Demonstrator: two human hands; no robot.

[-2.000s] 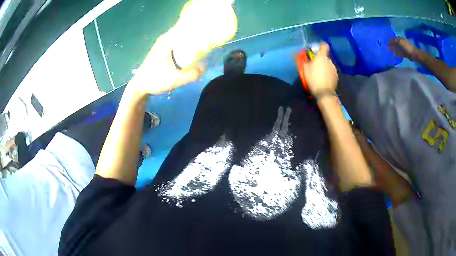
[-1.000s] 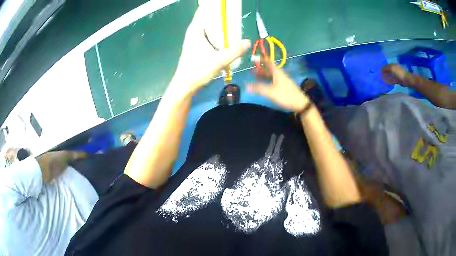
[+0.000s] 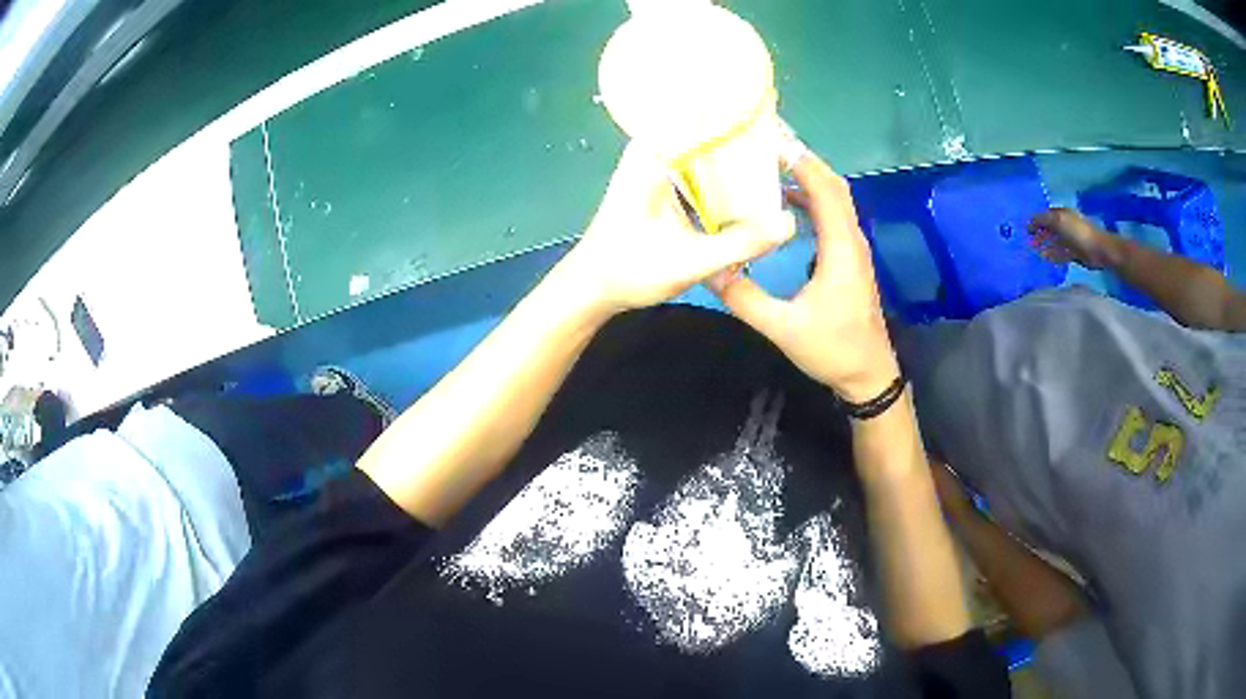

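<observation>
The caulking gun (image 3: 738, 178), a yellow frame with a white tube, is held over the bench's near edge. Glare washes out its upper part, so the nozzle cannot be made out. My left hand (image 3: 649, 246) is closed around it from the left, thumb across its near end. My right hand (image 3: 836, 307) holds it from the right, with fingertips at its side and thumb by its near end. No scissors show.
The green bench top (image 3: 451, 150) curves across the back. A second caulking gun (image 3: 1178, 58) lies at its far right. Blue stools (image 3: 991, 232) stand at right. A person in grey (image 3: 1080, 410) is close on my right, another in pale blue (image 3: 103, 546) on my left.
The scissors left my right hand, lay on the bench edge, and now do not show. My right hand has come up to the gun. My left hand and the gun have moved right.
</observation>
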